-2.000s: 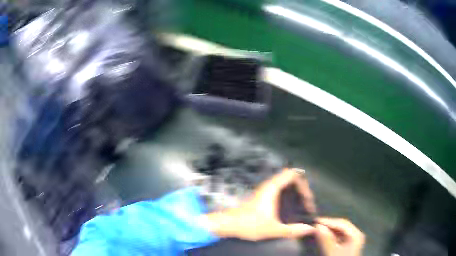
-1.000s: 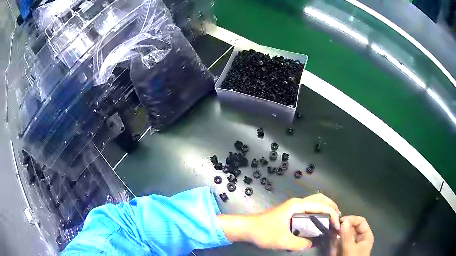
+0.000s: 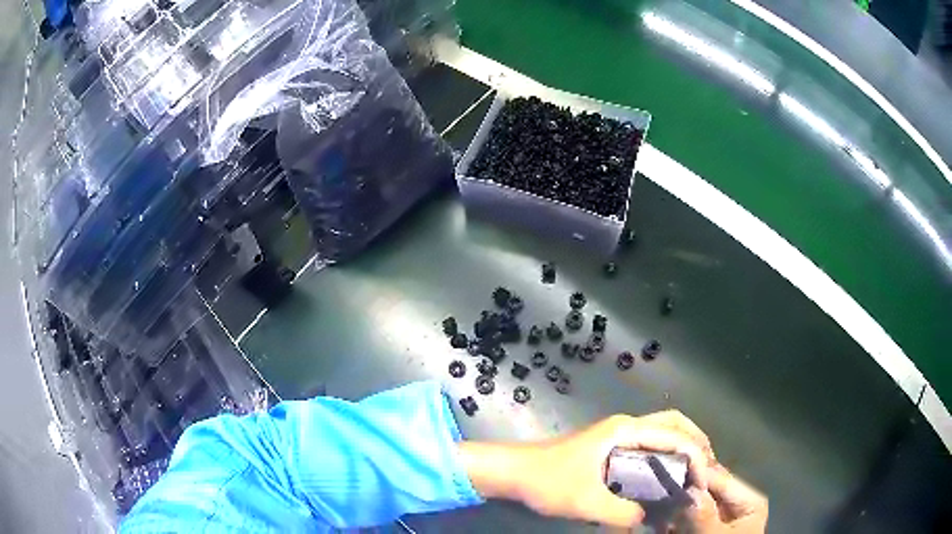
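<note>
My left hand (image 3: pixel 585 464), in a blue sleeve, holds a black plastic part (image 3: pixel 646 475) between thumb and fingers at the bottom right. The part has a flat greyish face with a dark arm across it. My right hand (image 3: pixel 739 503) is against the part's right side, its fingers partly hidden behind the part and my left hand. Whether it holds a ring cannot be told. Small black rings (image 3: pixel 499 328) lie in a loose pile on the bench, up and left of my hands.
A translucent bin (image 3: pixel 543 212) full of small black pieces stands behind the rings. A clear plastic bag (image 3: pixel 360 156) with dark contents is left of it. Clear plastic trays (image 3: pixel 125 276) are stacked at the left. A green conveyor (image 3: pixel 731 136) with a pale rail curves along the right.
The picture is sharp now, after blur two seconds ago. My right hand has moved left, closer against the part. My left hand still holds the part, its flat face showing as one second ago.
</note>
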